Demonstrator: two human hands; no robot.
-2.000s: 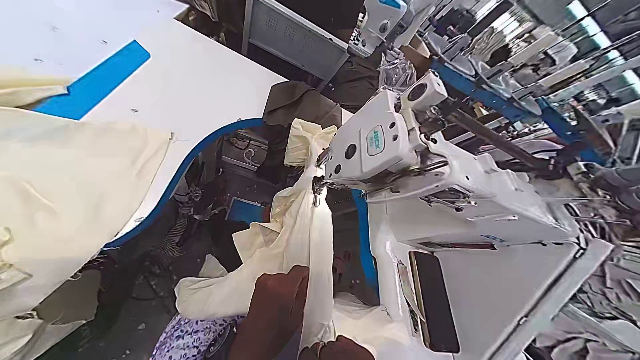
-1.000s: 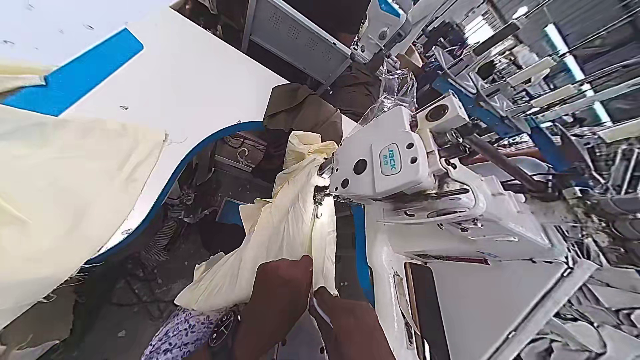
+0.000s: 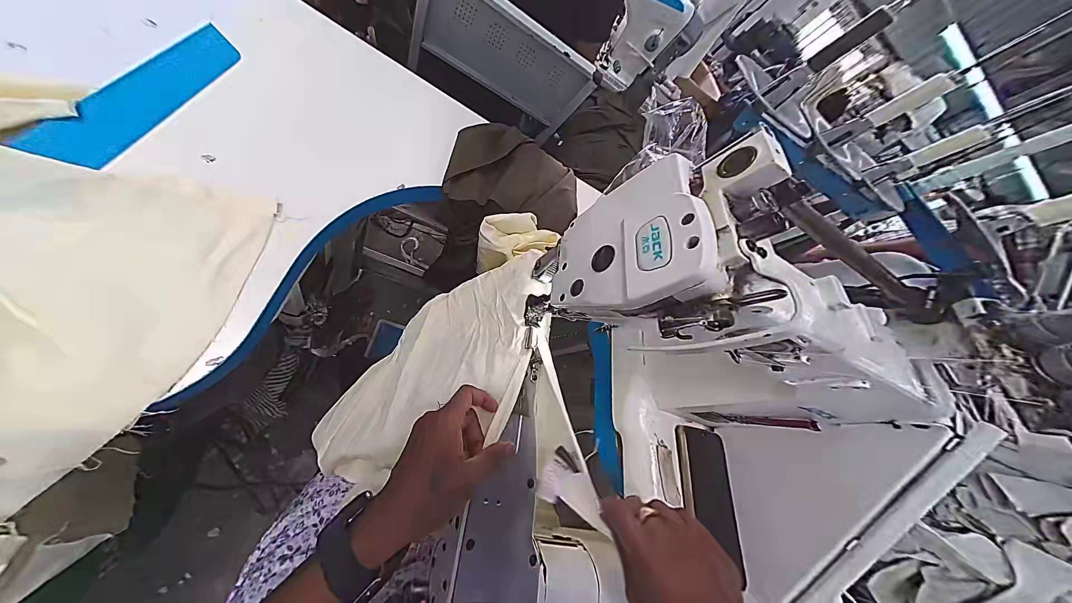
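Note:
A white Jack sewing machine head (image 3: 645, 243) stands over a narrow metal arm bed (image 3: 498, 511). Cream cloth (image 3: 419, 360) runs under its needle area and hangs down the left side of the bed. My left hand (image 3: 448, 461), with a dark band on the wrist, pinches the near edge of this cloth between thumb and fingers. On the right of the bed, my right hand (image 3: 666, 544) grips a cream cloth piece (image 3: 578, 494) that stretches up to the needle area. Part of that piece is blurred, and a dark narrow thing beside it cannot be made out.
A white tabletop (image 3: 335, 109) with a blue edge lies at the left, bearing a large cream cloth (image 3: 117, 310). Dark cloth (image 3: 511, 176) is heaped behind the needle area. A dark phone-like slab (image 3: 710, 494) lies on the machine's right side. More machines stand behind.
My hands were close together on the cloth near the bed; now they are apart, with the right hand farther right. The metal bed between them has come into view.

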